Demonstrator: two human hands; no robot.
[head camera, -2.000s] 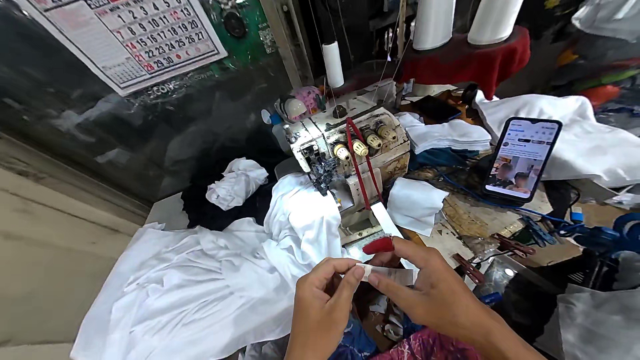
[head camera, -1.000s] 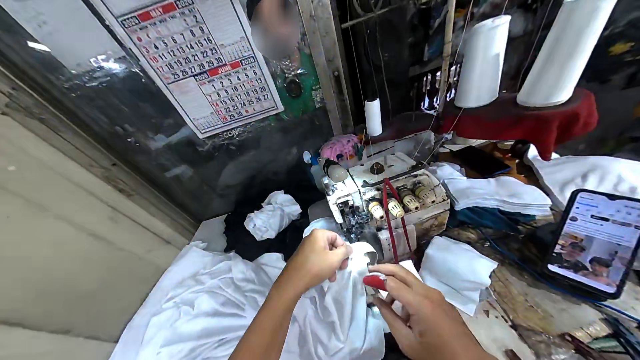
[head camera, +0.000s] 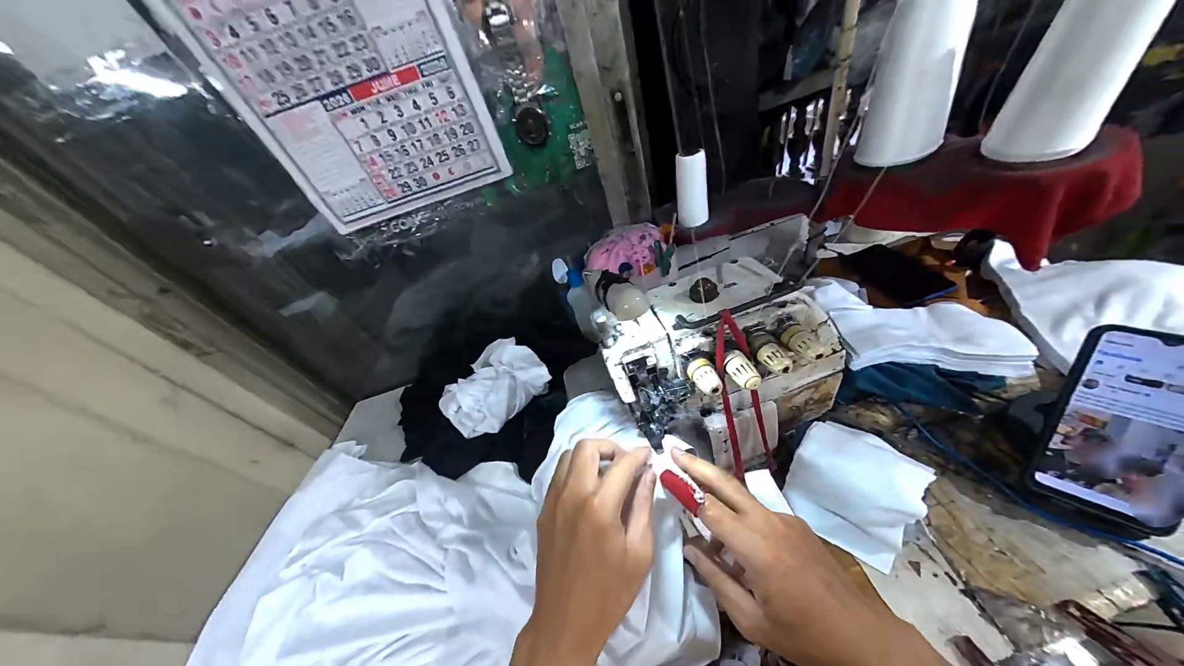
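An overlock sewing machine (head camera: 731, 342) with cream tension dials and a red cord looped over its front stands at centre. My left hand (head camera: 597, 518) presses white fabric (head camera: 416, 555) just before the needle area, fingers bent over the cloth. To its right, my right hand (head camera: 768, 546) pinches a narrow white fabric piece (head camera: 680, 453) between thumb and fingers near the presser foot. A red wrap (head camera: 683, 490) covers part of one finger of that hand. Much of the white cloth drapes down to the left and below my hands. The fingertips partly hide the cloth edge.
A crumpled white cloth (head camera: 495, 387) lies on dark fabric behind left. Right of the machine are a small white fabric piece (head camera: 856, 490), a folded white stack (head camera: 934, 338) and a lit phone (head camera: 1115, 430). Thread cones (head camera: 916, 83) stand behind; a calendar (head camera: 407, 120) hangs on the wall.
Both hands, earlier holding a small white piece in front of the machine, are now at the needle area over the white fabric. The view has shifted toward the machine.
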